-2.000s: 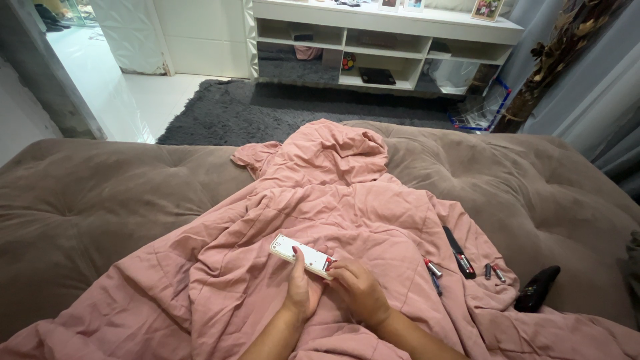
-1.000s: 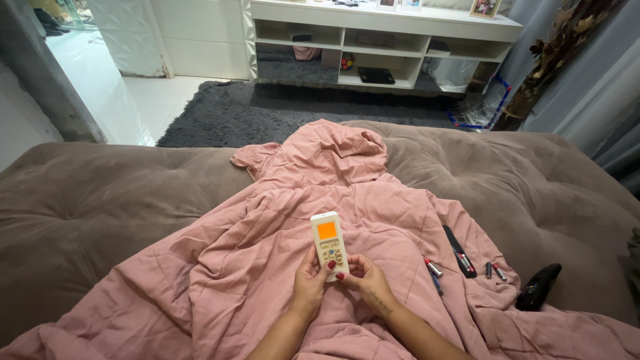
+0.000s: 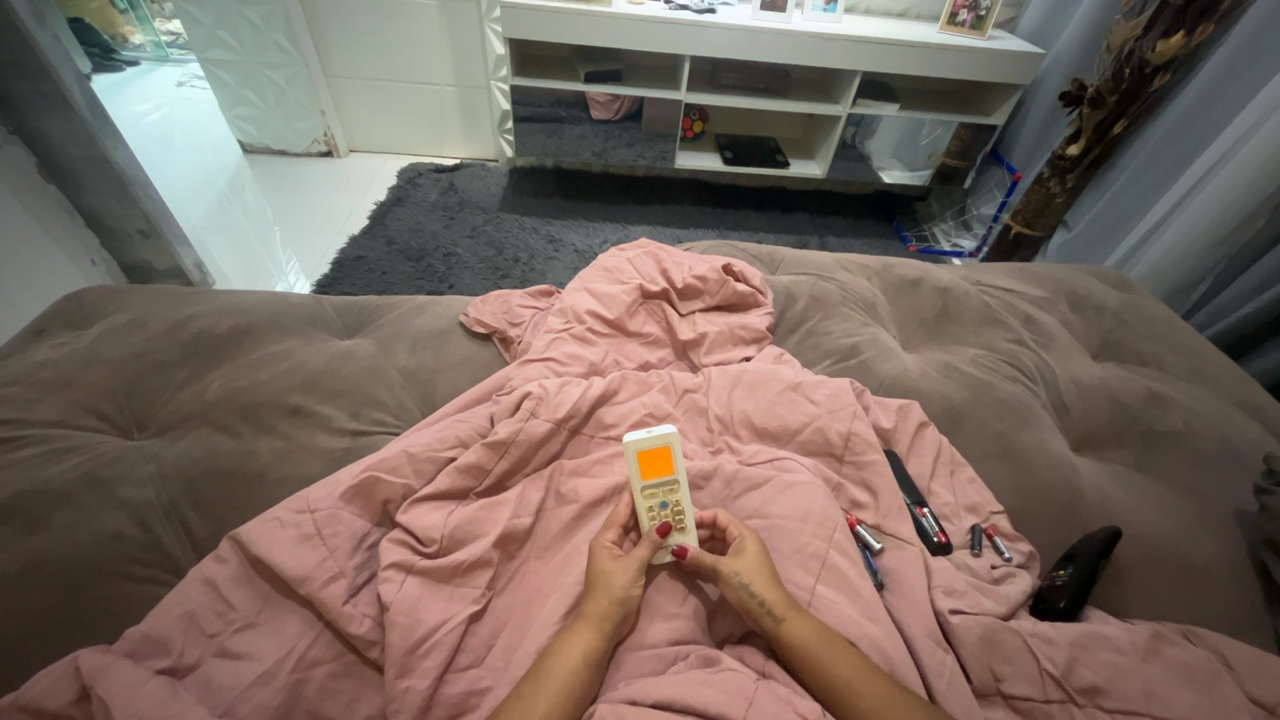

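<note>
A white remote control (image 3: 657, 480) with a lit orange screen stands tilted up, buttons facing me, between my hands over a pink blanket (image 3: 440, 540). My left hand (image 3: 620, 565) grips its lower left side, thumb on the front. My right hand (image 3: 730, 560) holds the lower right edge, thumb near the bottom. To the right on the blanket lie a black remote control (image 3: 912, 500) with batteries in its open compartment, a battery (image 3: 866, 534) beside a blue pen-like item (image 3: 870, 568), and two small batteries (image 3: 990, 541). A black curved object (image 3: 1077, 575) rests farther right.
The blanket spreads over a brown tufted sofa (image 3: 950, 350). Beyond it are a dark shaggy rug (image 3: 420, 225) and a white TV cabinet (image 3: 760, 35) with shelves. A blue-framed net (image 3: 1005, 210) stands near the grey curtains (image 3: 1180, 150) at the right.
Two seconds ago the white remote control lay sideways in my hands. It then turned upright with its orange screen showing, and both hands still hold it so.
</note>
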